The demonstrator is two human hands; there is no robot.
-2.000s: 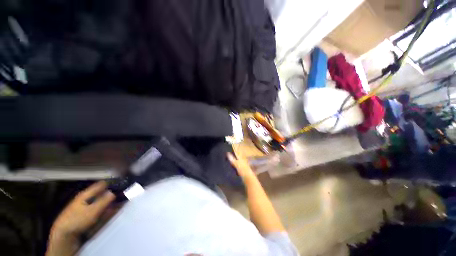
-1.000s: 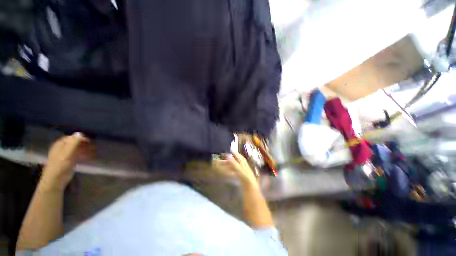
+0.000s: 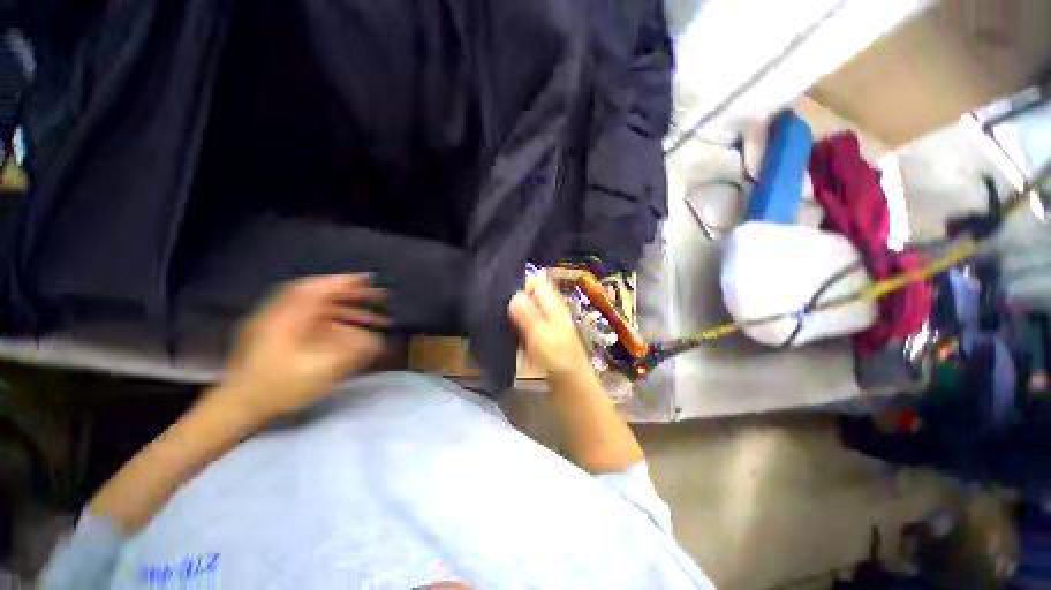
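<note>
A dark garment (image 3: 346, 127) lies spread over the work surface and hangs over its front edge. The padded black pressing arm (image 3: 323, 259) shows under it along the front. My left hand (image 3: 311, 340) is over the arm's front side, blurred, fingers apart, with nothing visible in it. My right hand (image 3: 544, 323) pinches the edge of the garment at the arm's right end. The iron (image 3: 611, 317), with an orange-brown handle, rests on the tan board just right of my right hand, touched by neither hand.
A yellow hose (image 3: 715, 332) runs right from the iron, over a white rounded container (image 3: 789, 282). A blue bar (image 3: 783, 167) and dark red cloth (image 3: 853, 196) lie behind it. A cardboard box (image 3: 910, 69) stands at the back right. The table's front edge (image 3: 749, 403) is near my body.
The garment now lies over the pressing arm, covering more of its left part. My left hand dropped the labelled dark piece, then moved right and inward. My right hand stayed near the arm's end.
</note>
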